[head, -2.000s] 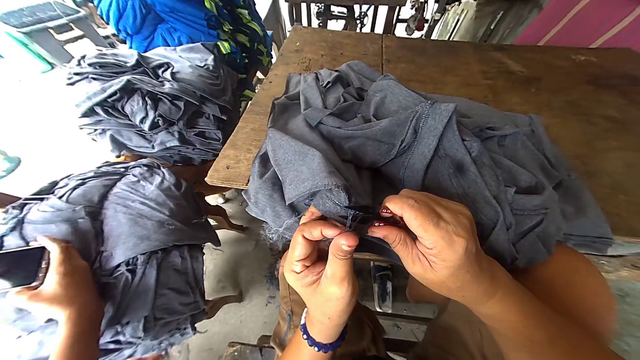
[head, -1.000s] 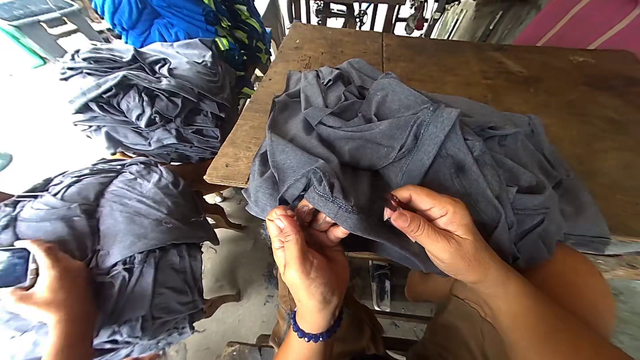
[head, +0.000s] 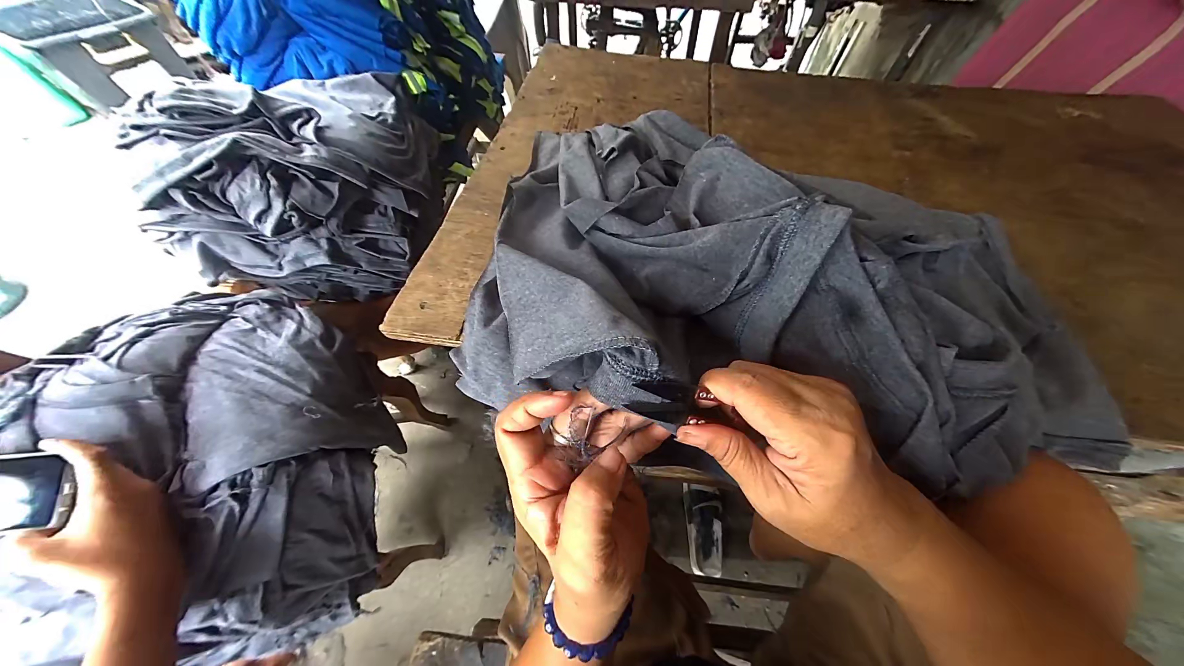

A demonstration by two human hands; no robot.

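Grey knit garments (head: 684, 250) with overlocked seams lie bunched over the near edge of a wooden table. Below a folded, stitched hem of the cloth is my left hand (head: 583, 472), with loose thread ends (head: 583, 430) in its palm and its fingers curled round them. My right hand (head: 786, 444) pinches a small dark tool, seemingly thread snips (head: 661, 396), between thumb and forefinger. The dark blades point left against the hem, just above my left fingers. Whether the blades touch the thread cannot be told.
Two heaps of grey garments (head: 277, 185) stand left of the wooden table (head: 925, 139). Another person's hand (head: 111, 518) holds a phone (head: 35, 492) over the nearer heap (head: 287, 398). Blue cloth (head: 296, 37) lies behind, and sewing-machine parts (head: 647, 32) show beyond the table.
My right hand has come back left to the hem with the dark tool. One second ago it was farther from my left hand.
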